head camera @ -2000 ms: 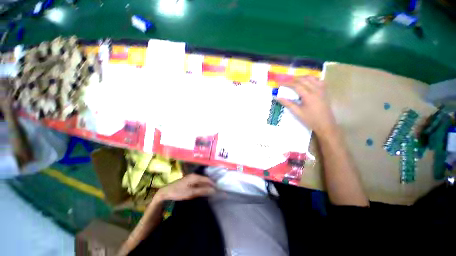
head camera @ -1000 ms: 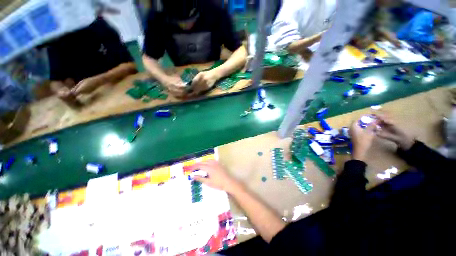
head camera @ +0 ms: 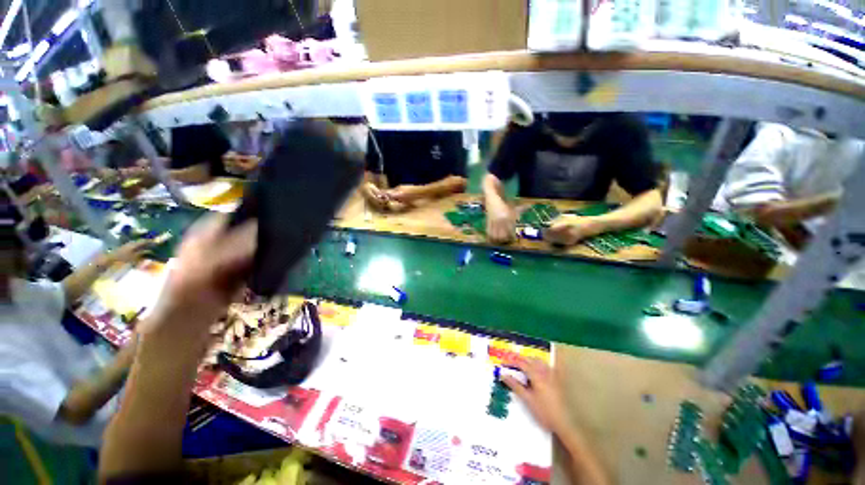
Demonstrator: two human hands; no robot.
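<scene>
My left hand (head camera: 204, 270) is raised high on the left, blurred, and gripped around a dark, flat, oblong object (head camera: 305, 194); what it is I cannot tell. My right hand (head camera: 542, 390) rests on the printed sheets (head camera: 365, 365) near their right end. Its fingers are on a blue battery pack with a white label (head camera: 513, 375). A green circuit board panel (head camera: 499, 400) lies just below the pack, partly beside the fingertips; whether they are joined I cannot tell.
A black curved item (head camera: 277, 358) lies against the beige parts (head camera: 248, 320). Battery packs (head camera: 801, 428) and panels (head camera: 685, 438) lie on cardboard (head camera: 607, 403) at right. The green conveyor (head camera: 569, 286) crosses beyond, with people across it and at left. A slanted post (head camera: 773, 303) stands right.
The view has tilted up. My left hand, earlier low and empty, is raised with the dark object. The black curved item now shows by the beige heap. My right hand stays at the battery pack.
</scene>
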